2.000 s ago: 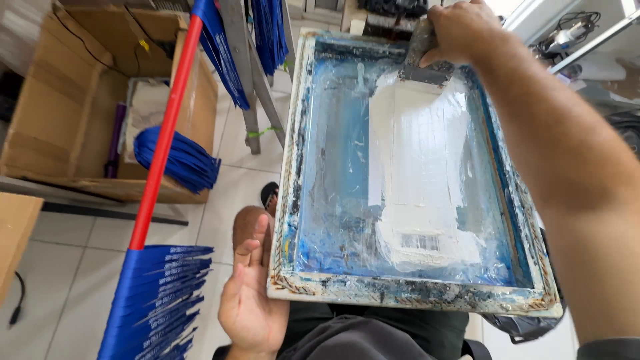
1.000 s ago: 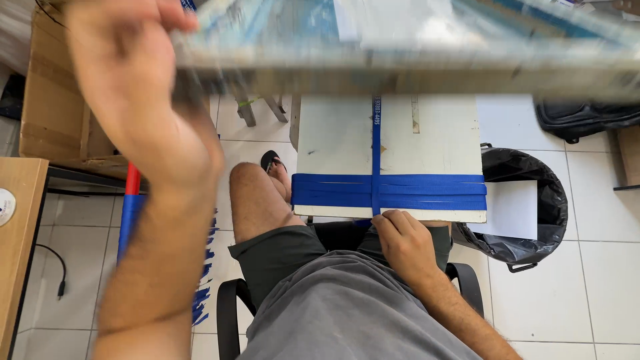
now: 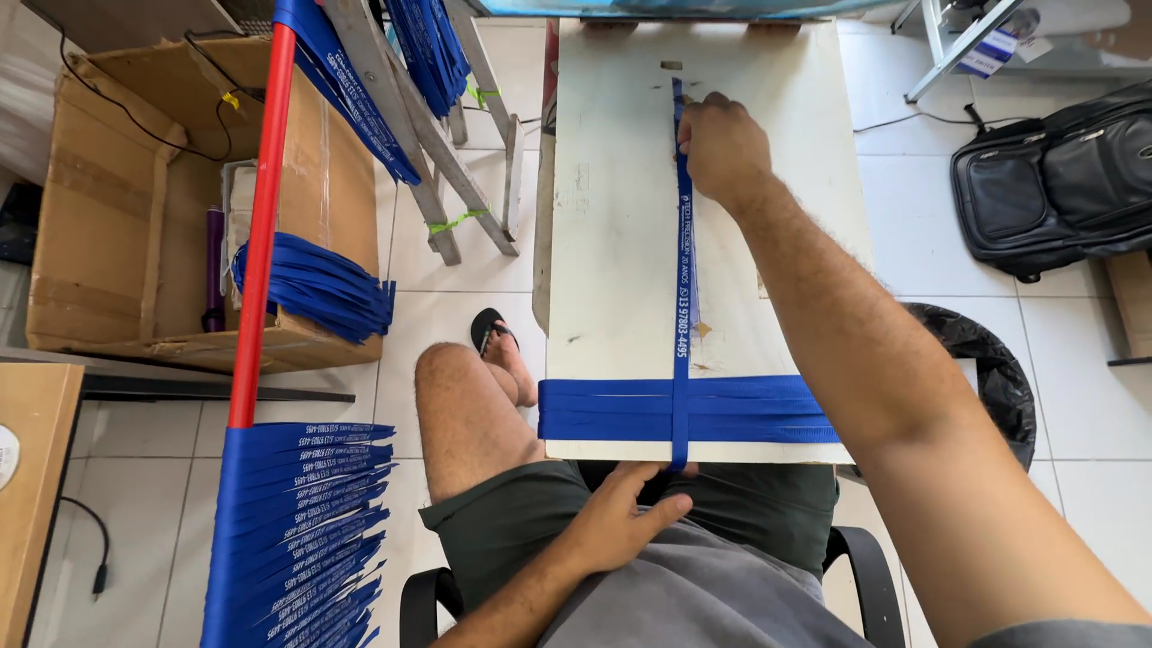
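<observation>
A blue printed ribbon (image 3: 683, 270) runs lengthwise over a white board (image 3: 612, 234). My right hand (image 3: 727, 148) has its fingers closed on the ribbon near its far end. My left hand (image 3: 625, 517) is at the board's near edge, its fingertips by the ribbon's lower end and partly hidden; whether they grip it is unclear. Several blue bands (image 3: 603, 409) lie side by side across the near end of the board, under the lengthwise ribbon. At the top of the view, the raised screen-printing frame (image 3: 666, 7) shows only its lower edge.
Printed blue ribbons (image 3: 306, 531) hang from a red pole (image 3: 262, 225) at left. Behind it stand a cardboard box (image 3: 346, 180) and a stepladder (image 3: 450, 162). A black-lined bin (image 3: 1003, 387) and a black backpack (image 3: 1062, 180) are at right; a wooden table edge (image 3: 40, 486) is at lower left.
The screen frame has gone up from over the board, uncovering it. My left hand has come down from the frame to the board's near edge; my right hand has moved from there to the ribbon's far end.
</observation>
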